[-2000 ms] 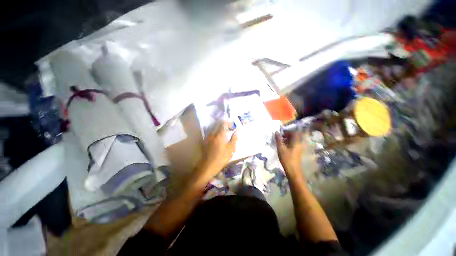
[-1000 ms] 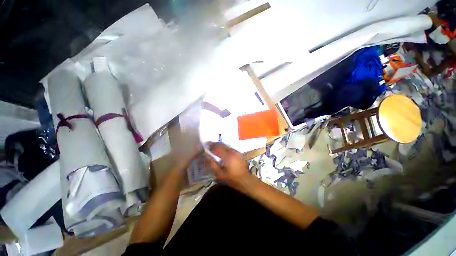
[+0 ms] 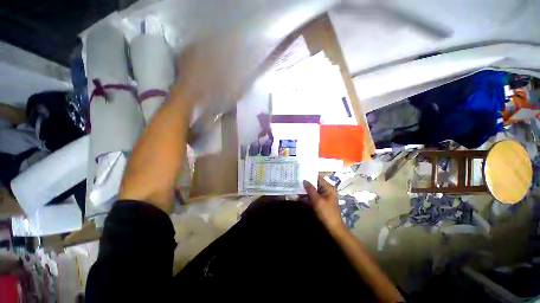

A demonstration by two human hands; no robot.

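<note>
A printed order sheet point(image 3: 273, 173) with a table and a small picture lies in front of me, over other white papers. An orange patch point(image 3: 341, 143) is to its right. My right hand point(image 3: 320, 195) pinches the sheet's lower right corner, thumb on top. My left hand point(image 3: 216, 74) is raised and stretched forward, left of the papers. It is strongly blurred, so its fingers and anything in it cannot be made out. A dark purple ribbon point(image 3: 264, 125) lies on the papers.
Two pale rolls point(image 3: 112, 115) tied with dark purple ribbon lie at the left. Brown cardboard point(image 3: 214, 168) is under the papers. A round-topped wooden stool point(image 3: 508, 171) stands on the scrap-strewn floor at the right. Blue fabric point(image 3: 473, 109) is heaped beside the table.
My left hand has moved up and forward, away from my right hand. My right hand has moved right to the sheet's corner. The order sheet now lies flatter, its printed table showing.
</note>
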